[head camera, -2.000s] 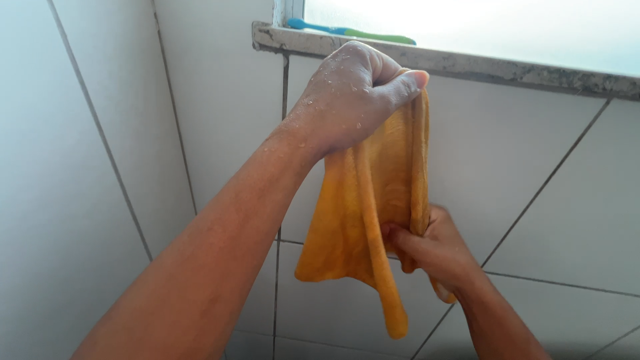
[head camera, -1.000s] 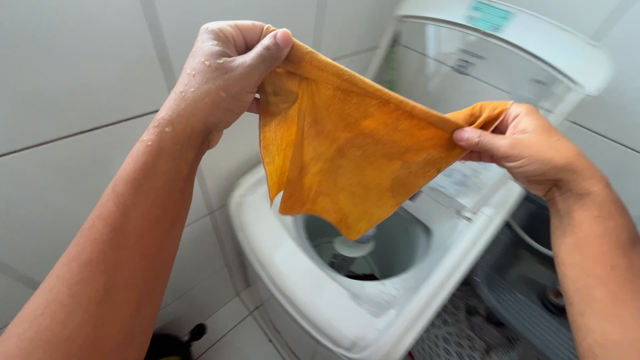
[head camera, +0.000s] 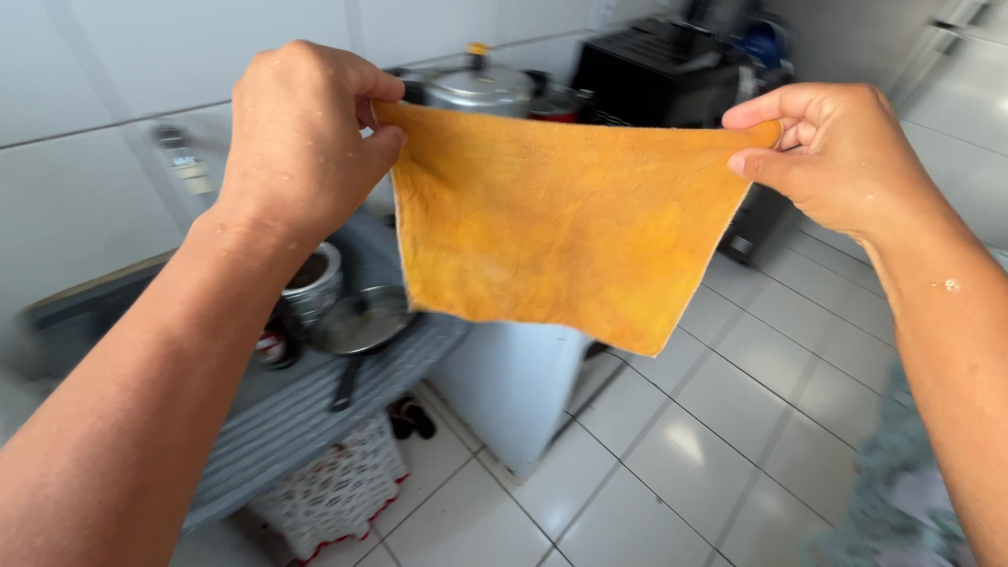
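Note:
An orange-yellow cloth (head camera: 543, 220) hangs spread out between my two hands in the middle of the head view. My left hand (head camera: 307, 134) pinches its upper left corner between thumb and fingers. At the upper right corner, my right hand (head camera: 827, 150) grips the cloth the same way. The cloth's top edge is almost straight, and its lower edge hangs loose and uneven. Drops of water and some foam show on both forearms and wrists.
Behind my left arm is a grey ribbed sink counter (head camera: 315, 441) with a small frying pan (head camera: 366, 319) and a metal canister (head camera: 315, 283). A pressure cooker (head camera: 480, 87) and a black appliance (head camera: 654, 71) stand beyond the cloth. Below lies a white tiled floor (head camera: 630, 488).
The view has swung from a tiled wall, past a washing machine, to a sink and floor. The cloth, folded and bunched two seconds ago, is now spread wide, with my hands farther apart.

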